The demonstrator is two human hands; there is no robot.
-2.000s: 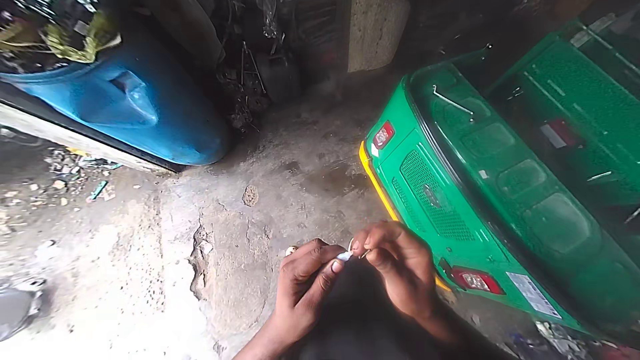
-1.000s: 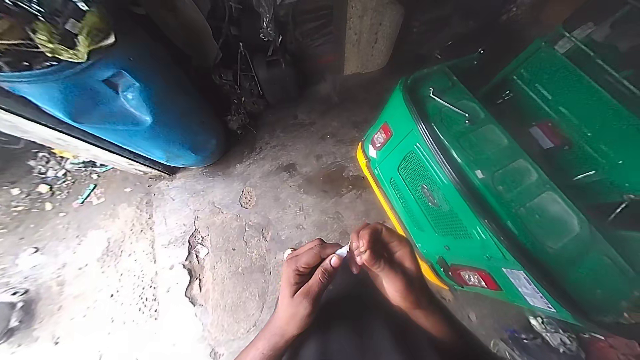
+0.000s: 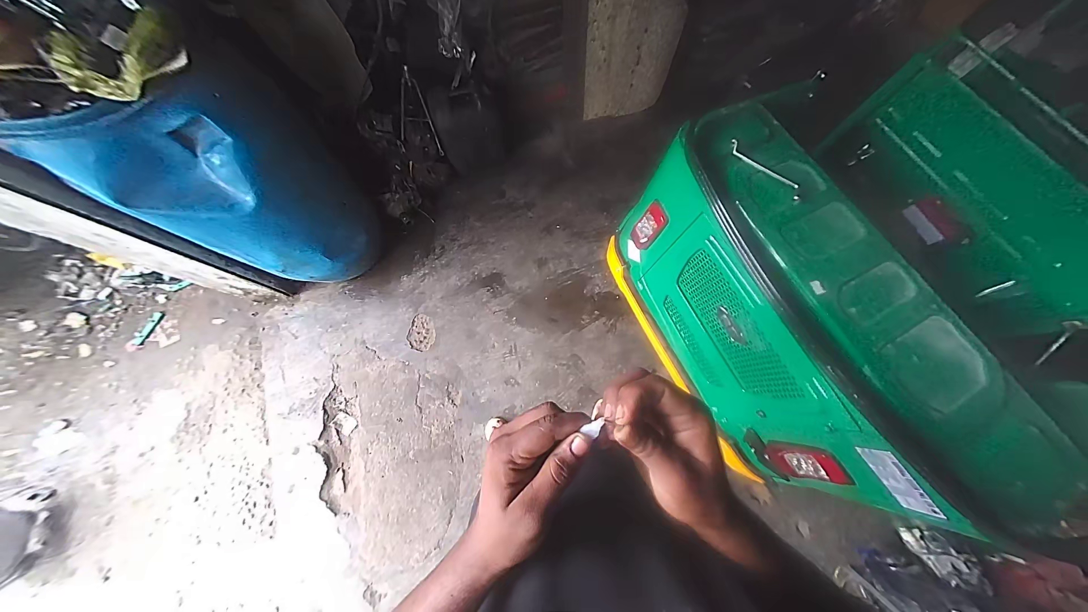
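Note:
My left hand (image 3: 531, 463) pinches a small white object (image 3: 592, 428) between thumb and forefinger, in front of my body. What the object is, I cannot tell. My right hand (image 3: 659, 433) meets it from the other side, its fingertips closed at the object's tip on something thin that the fingers mostly hide. The fingertips of both hands are almost touching. A small pale rounded thing (image 3: 493, 427) shows at the outer side of my left hand's curled fingers.
A green vehicle body (image 3: 765, 340) with a yellow bumper (image 3: 650, 331) and red-and-white lamps stands at the right. A dented blue plastic drum (image 3: 255, 187) is at the upper left beside a white-edged ledge (image 3: 153, 242). The concrete floor (image 3: 408, 408) is cracked, with rubble at the left.
The fingers of my right hand have curled in more closely at the white object since the oldest frame. My left hand keeps its pinch on it.

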